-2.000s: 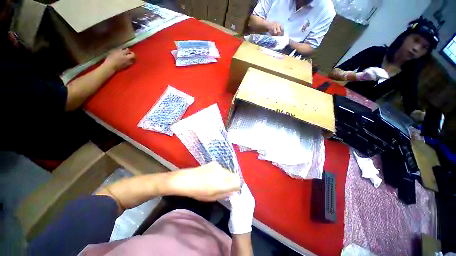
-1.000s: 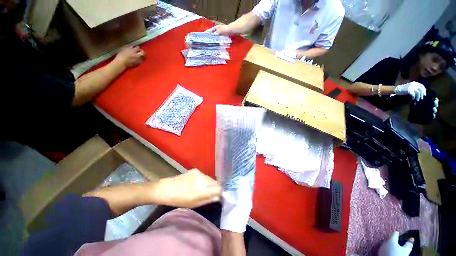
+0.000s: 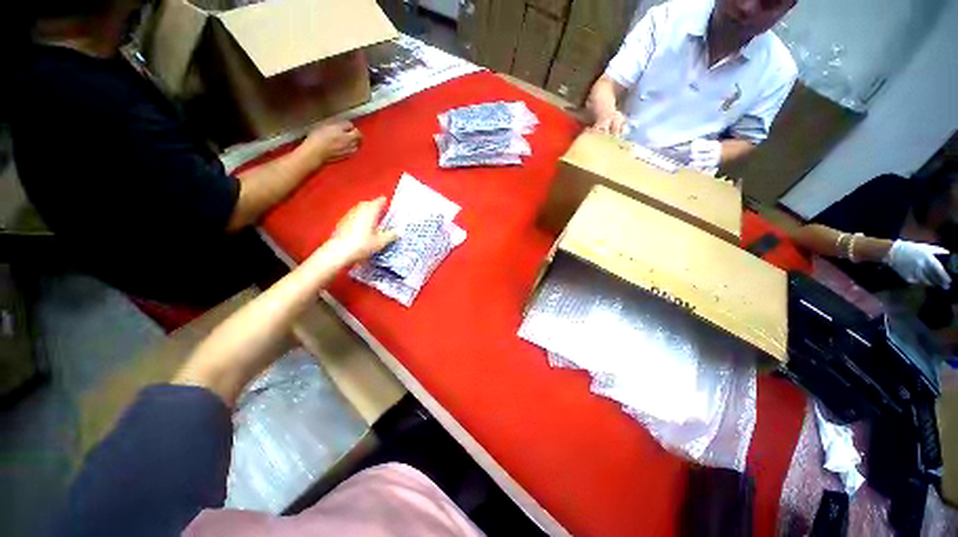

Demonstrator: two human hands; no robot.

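My left hand [image 3: 362, 229], bare, is on a bagged unit [image 3: 418, 233] with its fingers at the bag's left edge. That bag lies on top of another bagged unit [image 3: 401, 287] on the red table cloth [image 3: 467, 351]. My right hand is out of the picture. The bag supply carton [image 3: 672, 267] lies on its side, its open end spilling empty bubble bags [image 3: 641, 351]. A black unit [image 3: 719, 501] lies at the bottom edge, partly cut off.
A pile of bagged units [image 3: 483, 134] lies farther back. A second tabletop carton [image 3: 651, 184] is behind the first. Black units [image 3: 861, 341] are heaped at right. A floor carton [image 3: 352, 357] is beside my lap. People sit at left, back and right.
My left hand has moved forward and left with the bagged unit, onto the one lying on the cloth. My gloved right hand has left the picture. The view has shifted.
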